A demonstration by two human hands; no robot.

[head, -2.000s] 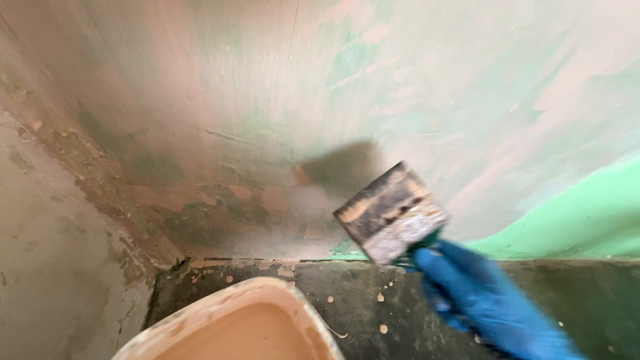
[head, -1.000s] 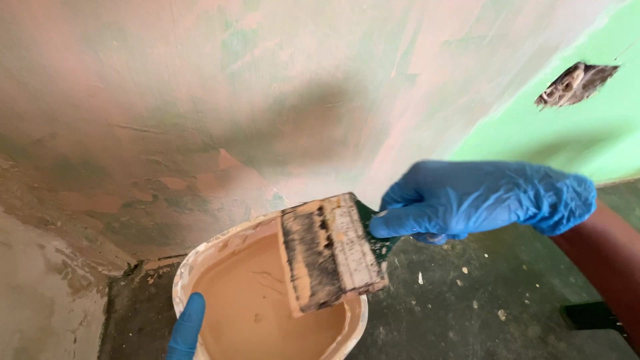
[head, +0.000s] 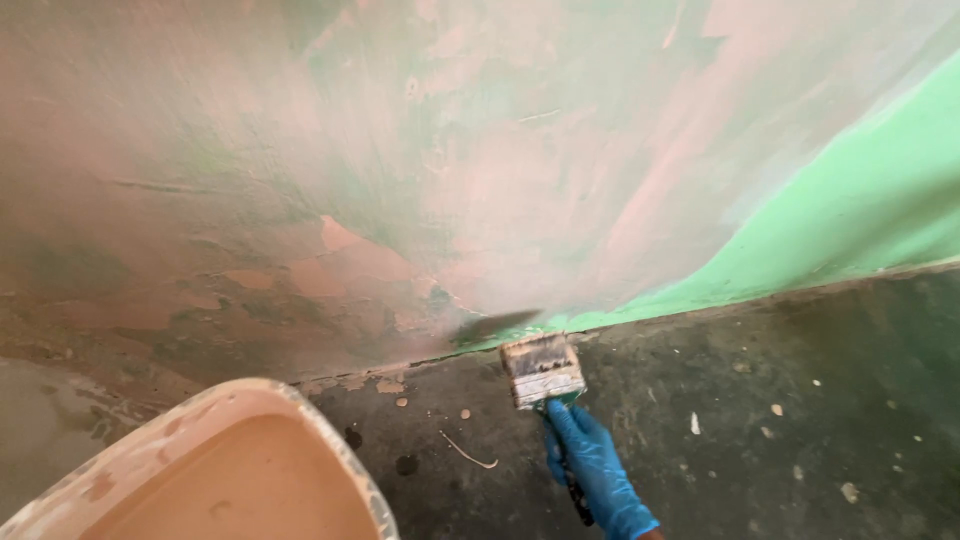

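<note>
My right hand, in a blue glove, grips the dark handle of a wide flat paintbrush. The brush points up and away, its paint-caked bristles at the foot of the wall, where wall and floor meet; whether they touch it cannot be told. Thin pinkish coating streaks the wall over green paint. At the lower left stands a bucket with a crusted rim, holding peach-coloured liquid. My left hand is out of view.
The dark floor bears drips and flecks of dried coating. Bright green paint shows on the wall at the right. Another wall, greyish and patchy, forms a corner at the left.
One second ago the brush was over the bucket and my left hand's gloved fingers were at its rim. The brush is now right of the bucket by the wall's foot, and my left hand has left the view.
</note>
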